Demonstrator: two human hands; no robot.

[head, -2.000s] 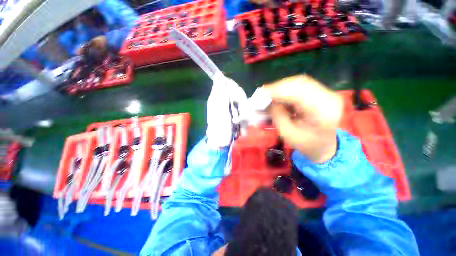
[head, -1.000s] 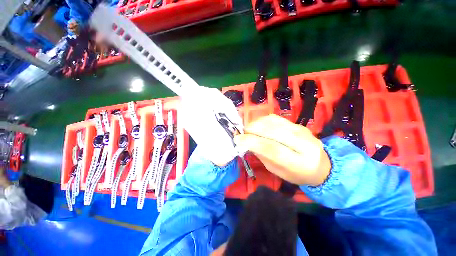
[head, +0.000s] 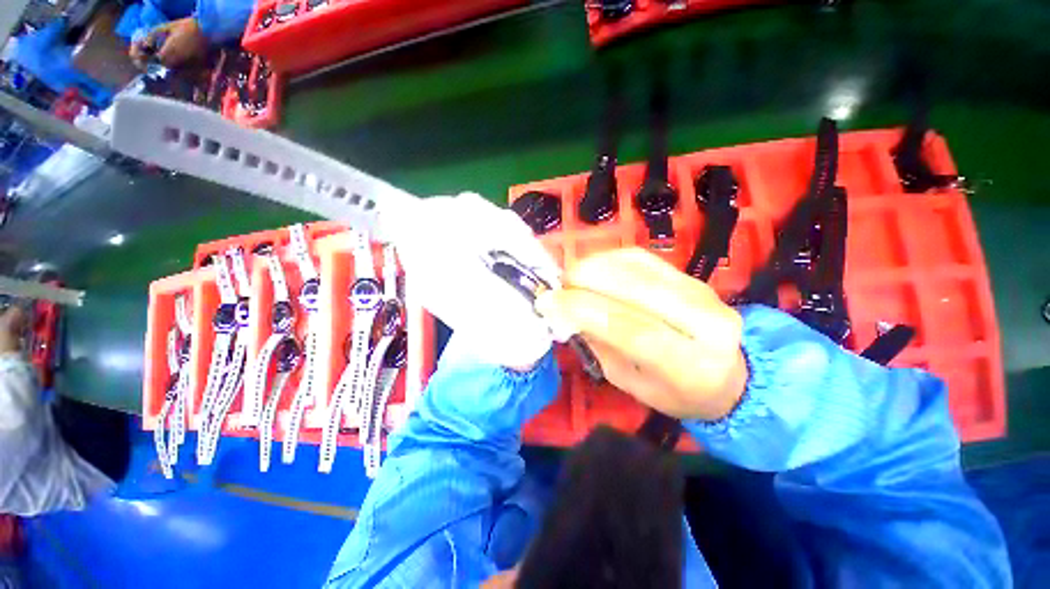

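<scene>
My left hand (head: 466, 270), in a white glove, holds a watch with a light strap (head: 248, 159). The pale perforated band sticks out up and to the left from the glove. The dark edge of the watch head (head: 515, 276) shows between the gloved fingers. My right hand (head: 651, 328) has its fingertips pinched together at the watch head, touching the glove. Whether the fingertips hold a small part is hidden. A dark piece (head: 586, 359) shows just below the fingertips; I cannot tell what it is.
A red grid tray (head: 921, 253) with black-strap watches lies at the right under my right forearm. A red tray (head: 165, 322) of light-strapped watches lies at the left, bands over its front edge. More red trays (head: 380, 32) stand at the back. Other people's hands (head: 173, 44) show upper left.
The view has shifted since the blurred earliest frame. The pale band has swung lower to the left. My right fingertips stay at the watch head compared with one second ago.
</scene>
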